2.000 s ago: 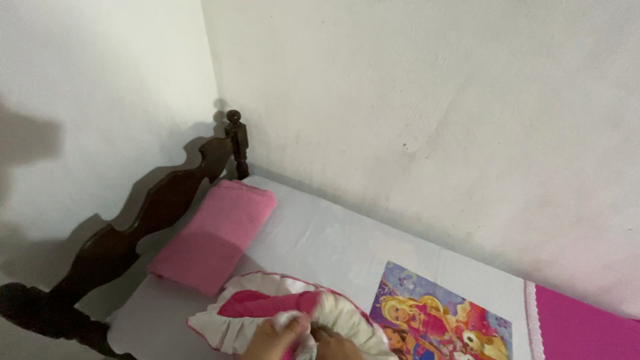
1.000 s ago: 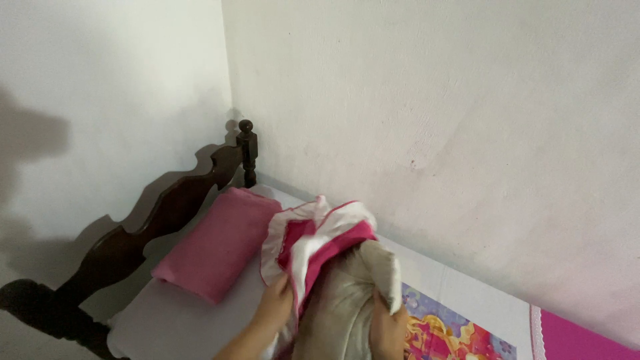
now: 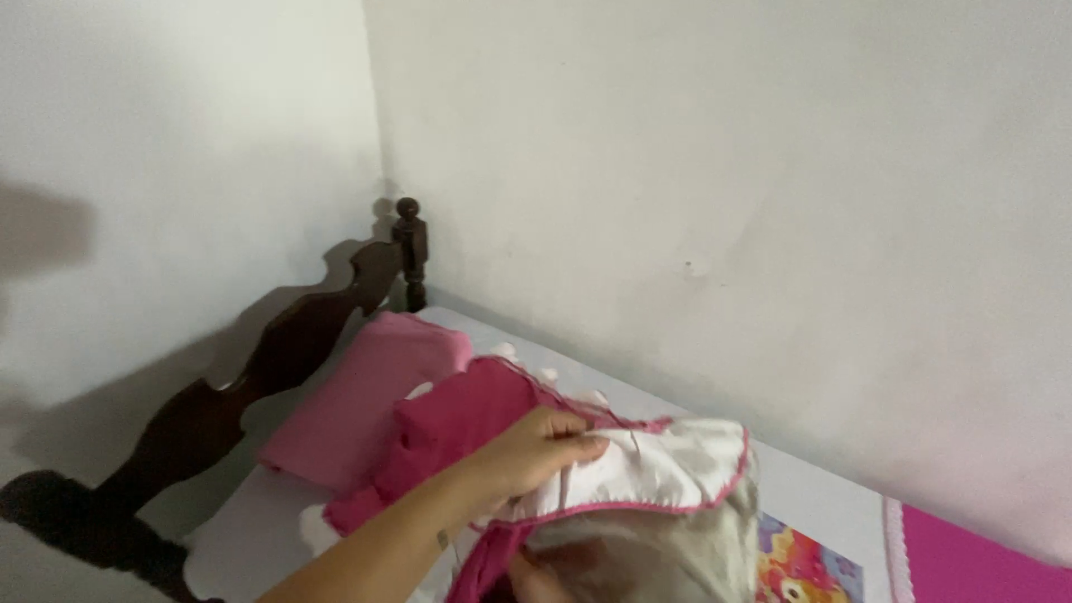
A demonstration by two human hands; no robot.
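Note:
A magenta pillowcase [image 3: 477, 402] with a white ruffle edged in pink [image 3: 645, 469] lies bunched over a shiny beige pillow [image 3: 662, 553]. My left hand [image 3: 536, 448] pinches the ruffle between thumb and fingers. Lower down, at the bottom edge of the view, my right hand [image 3: 536, 578] is at the fold between the magenta cloth and the beige pillow; most of it is hidden, and its grip cannot be made out. Behind the pillowcase, a pink pillow [image 3: 368, 398] rests by the headboard.
The bed has a dark carved wooden headboard [image 3: 293, 343] and a white sheet [image 3: 821, 477] with a printed cartoon picture [image 3: 804, 561]. A magenta cover with lace trim [image 3: 963, 553] is at the right. White walls [image 3: 712, 193] meet behind the bed.
The pillowcase, held up over the bed a second ago, now spreads lower toward the pink pillow. My left hand has moved onto the ruffle, and my right hand is now mostly hidden.

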